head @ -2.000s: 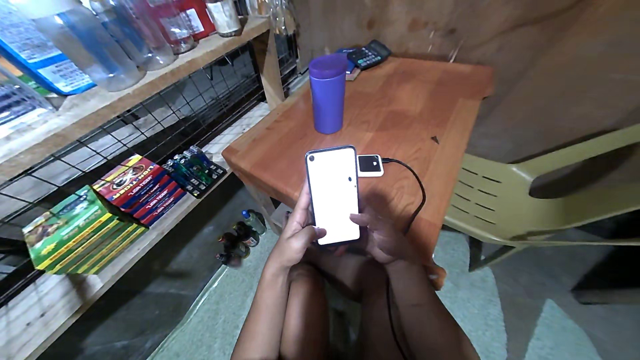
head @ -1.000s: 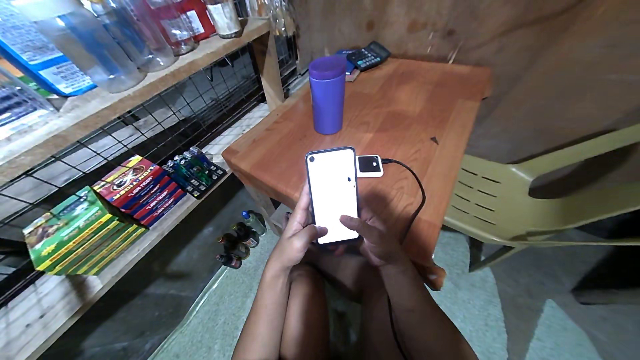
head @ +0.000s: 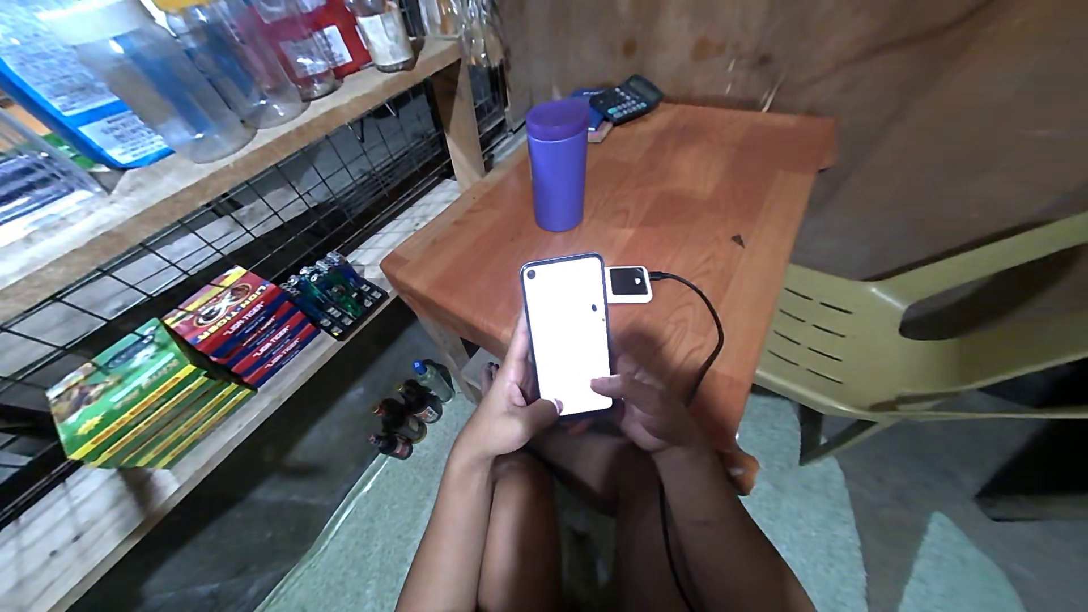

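Observation:
A smartphone (head: 568,336) with a bright white screen is held upright over the near edge of the wooden table (head: 680,187). My left hand (head: 510,408) grips its lower left side, the thumb at the screen's bottom edge. At the lower right, my right hand (head: 650,404) holds the phone, with its thumb on the screen; its other fingers are partly hidden. Just right of the phone lies a small white device (head: 629,285) with a dark display and a black cable (head: 718,327) plugged in. Behind the phone stands a purple tumbler (head: 558,166).
A calculator (head: 629,99) lies at the table's back. At left, a wooden shelf (head: 340,98) holds plastic jars; the lower one (head: 195,450) holds green boxes (head: 144,395) and red boxes (head: 246,327). Small bottles (head: 408,416) stand on the floor. A plastic chair (head: 824,340) is at right.
My right thumb has moved a little up and left over the phone screen. The phone and my left hand stay in place.

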